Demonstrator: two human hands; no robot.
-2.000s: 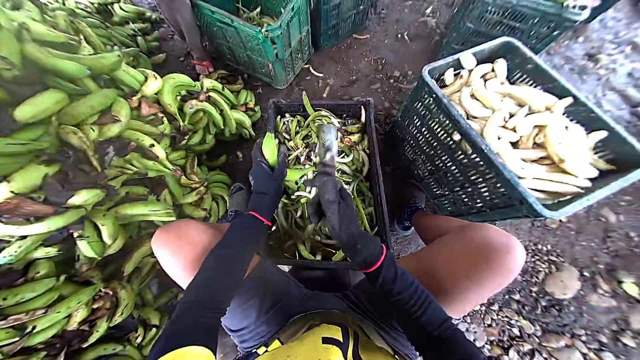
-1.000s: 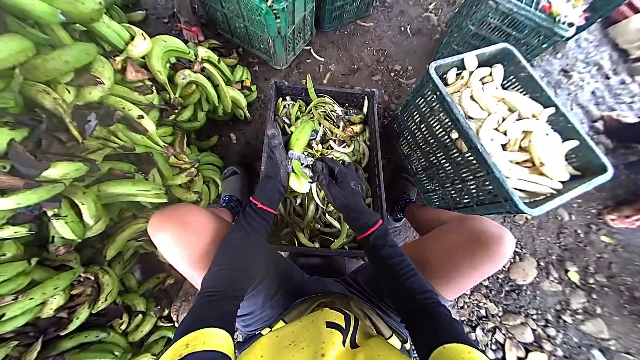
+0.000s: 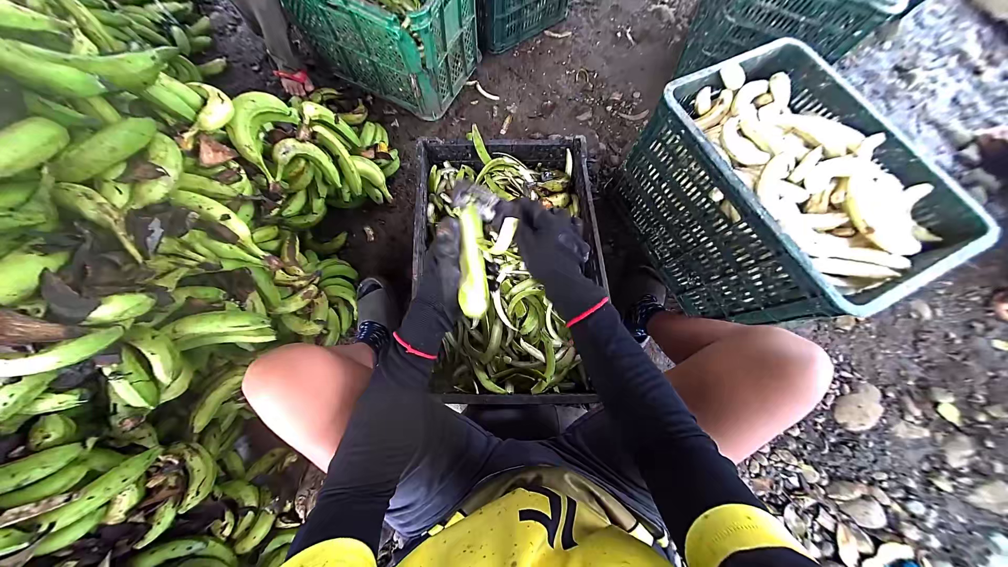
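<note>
My left hand (image 3: pixel 442 264), in a dark glove, holds a partly peeled green plantain (image 3: pixel 472 272) upright over a black plastic crate (image 3: pixel 421 189). The gloved right hand (image 3: pixel 551 240) grips a blurred metallic tool (image 3: pixel 474 198) at the plantain's upper end; its exact kind cannot be told. A pale strip of peel (image 3: pixel 504 235) hangs beside the right fingers. Many green peels (image 3: pixel 516 346) fill the crate between my legs. To the right, a green plastic crate (image 3: pixel 709 228) holds peeled plantains (image 3: pixel 835 181).
Unpeeled green plantains (image 3: pixel 213 323) lie heaped on the left. More green crates stand at the top centre (image 3: pixel 386 51) and top right (image 3: pixel 776 31). Another person's hand (image 3: pixel 296 82) with a red band shows at upper left. Stones (image 3: pixel 858 408) lie at lower right.
Two seconds ago the hands were apart, the plantain in the left and the tool raised in the right. They have come together, and part of the plantain's skin is off.
</note>
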